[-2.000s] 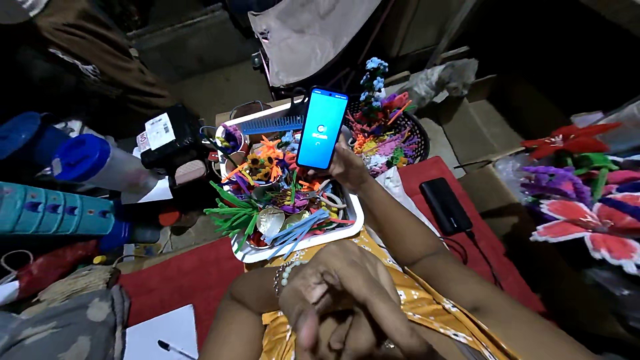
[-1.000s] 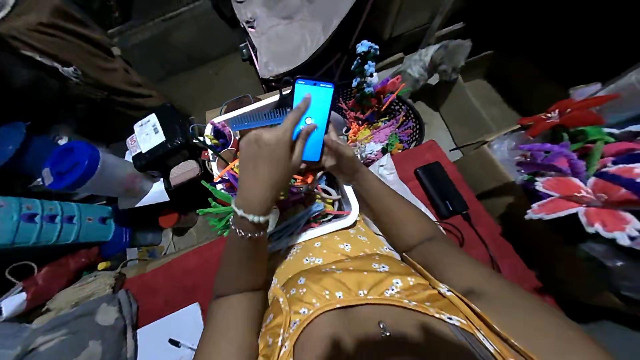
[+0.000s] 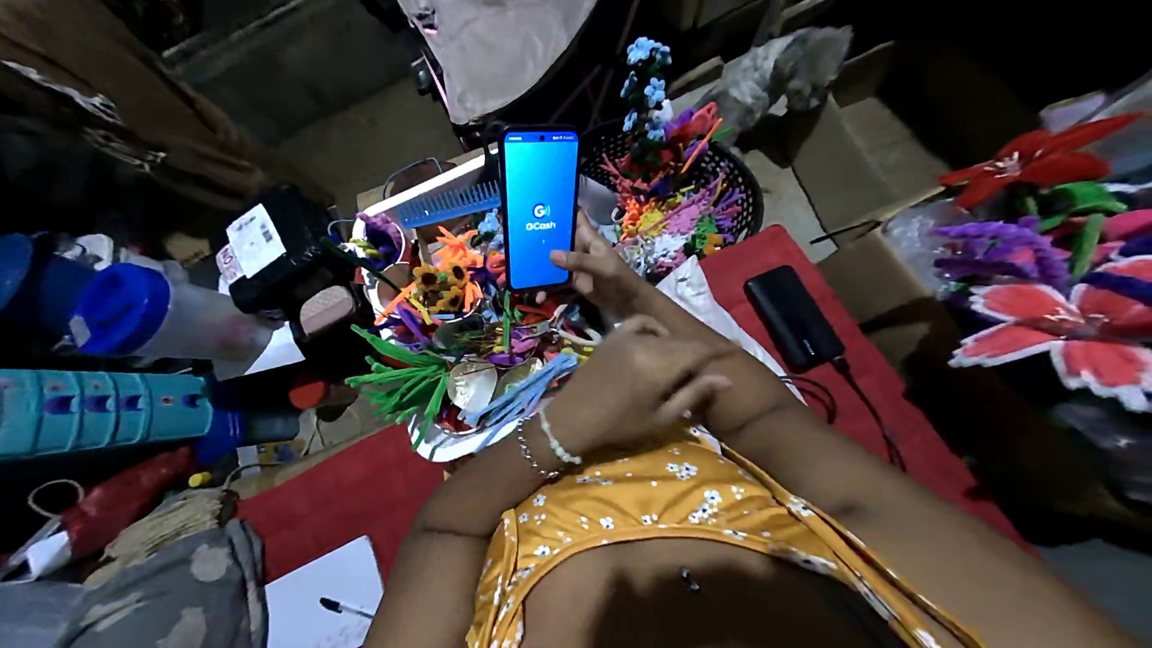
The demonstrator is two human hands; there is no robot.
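Observation:
In the head view my right hand [image 3: 598, 265] holds a smartphone [image 3: 542, 211] upright by its lower right part, thumb over the screen edge. The lit blue screen bears a GCash logo. My left hand [image 3: 639, 378], with bracelets at its wrist, lies across my right forearm, its fingers bent and partly apart, slightly blurred. It holds nothing that I can see. Beneath the phone, a white plastic basket [image 3: 441, 447] carries green pipe cleaners [image 3: 405, 373], blue pipe cleaners [image 3: 531, 391] and small pipe-cleaner sunflowers [image 3: 441, 286]. The phone hides part of it.
A black power bank [image 3: 794, 317] with a cable lies on red cloth [image 3: 864, 387]. Behind is a dark woven basket [image 3: 742, 184] of colourful pieces. Pipe-cleaner flowers [image 3: 1075, 319] stand right, cardboard boxes [image 3: 855, 171] behind. Teal drawers [image 3: 108, 409] and a blue-lidded container [image 3: 126, 310] stand left; paper [image 3: 315, 589] holds a pen [image 3: 346, 608].
My left hand was at the phone's screen a second ago and has moved down and right onto my right forearm. My right hand still holds the phone.

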